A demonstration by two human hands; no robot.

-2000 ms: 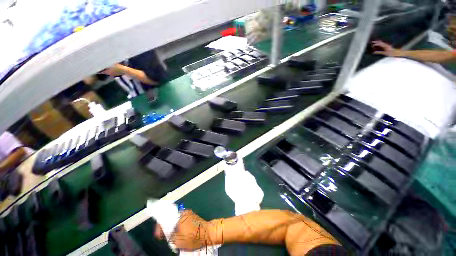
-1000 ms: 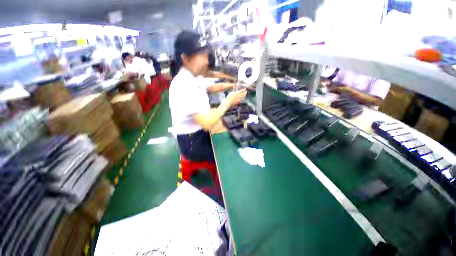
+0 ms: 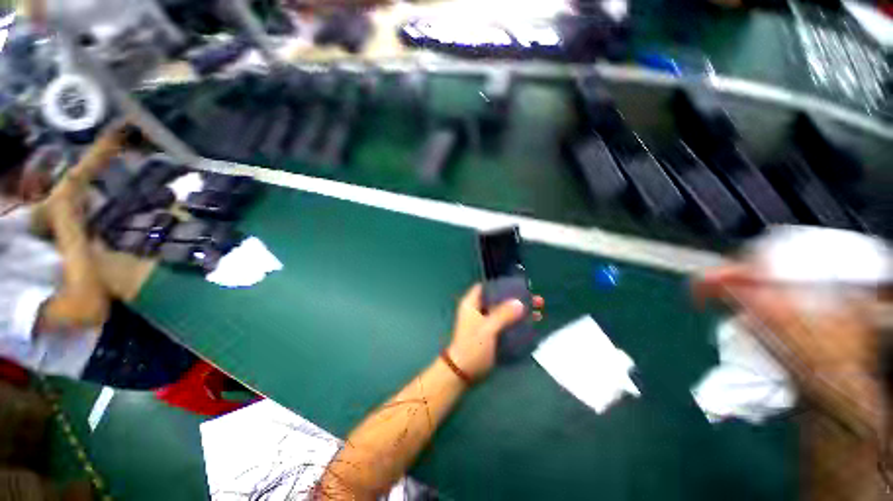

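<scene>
My left hand (image 3: 490, 323) holds a dark oblong housing (image 3: 504, 279) upright over the green bench, thumb across its lower part; a glossy dark window shows at its upper end. My right hand (image 3: 783, 308), blurred at the right, holds a white wiping cloth (image 3: 827, 259), apart from the housing; its fingertips point left. A flat white spare wipe (image 3: 587, 364) lies on the bench between my hands. Another bunched white cloth (image 3: 742, 377) lies below my right hand, partly hidden by it.
Many dark housings (image 3: 685, 186) lie on the belt behind the pale edging (image 3: 421, 205). A blue film scrap (image 3: 607, 276) is on the bench. At left, a co-worker's arm (image 3: 73, 235) reaches near more housings (image 3: 186, 235) and a crumpled wipe (image 3: 245, 262). A white paper sheet (image 3: 264, 450) is lower left.
The view swung far left, then partly back right. My left hand now shows with a housing in it. My right hand, out of view one second ago, is back at the right with the cloth.
</scene>
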